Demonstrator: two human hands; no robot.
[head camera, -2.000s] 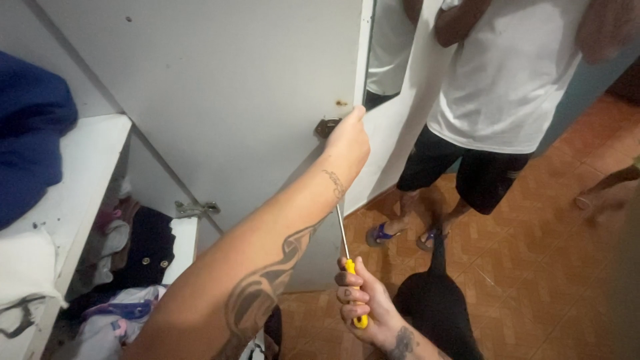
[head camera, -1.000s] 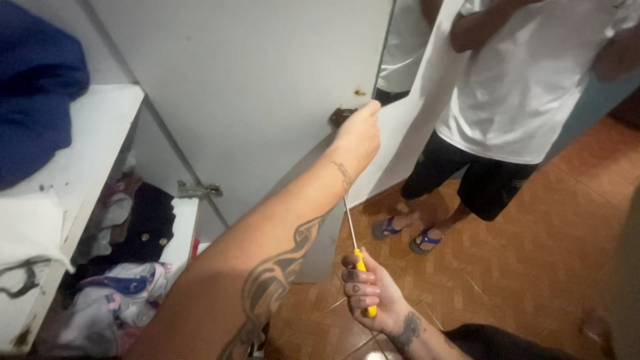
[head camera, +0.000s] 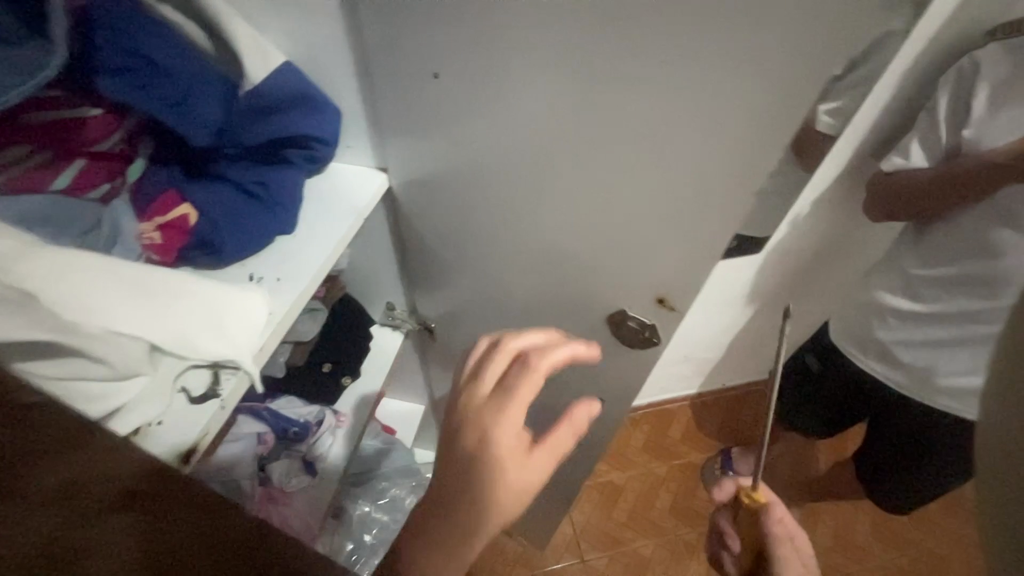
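Note:
My left hand (head camera: 512, 432) is raised in front of the grey-white cabinet door (head camera: 544, 160), fingers spread and nothing between them. Right of its fingertips, a dark metal handle (head camera: 634, 330) is fixed near the door's edge, with a small rusty mark (head camera: 666, 304) beside it. My right hand (head camera: 756, 532) grips the yellow handle of a screwdriver (head camera: 772, 400), its shaft pointing up and its tip apart from the door. Left of my left hand, a metal hinge (head camera: 406, 320) joins the door to the cabinet side.
A white shelf (head camera: 352, 196) at left holds blue and red clothes (head camera: 280, 160) and a white cloth (head camera: 120, 312). Below lie more clothes (head camera: 288, 448) and a clear plastic bag (head camera: 380, 496). A person in a white shirt (head camera: 920, 296) stands at right on the tiled floor (head camera: 648, 480).
My left hand has come away from the door handle and drawn back to the left, its fingers now apart. The screwdriver's tip, earlier hidden behind my left arm, now shows.

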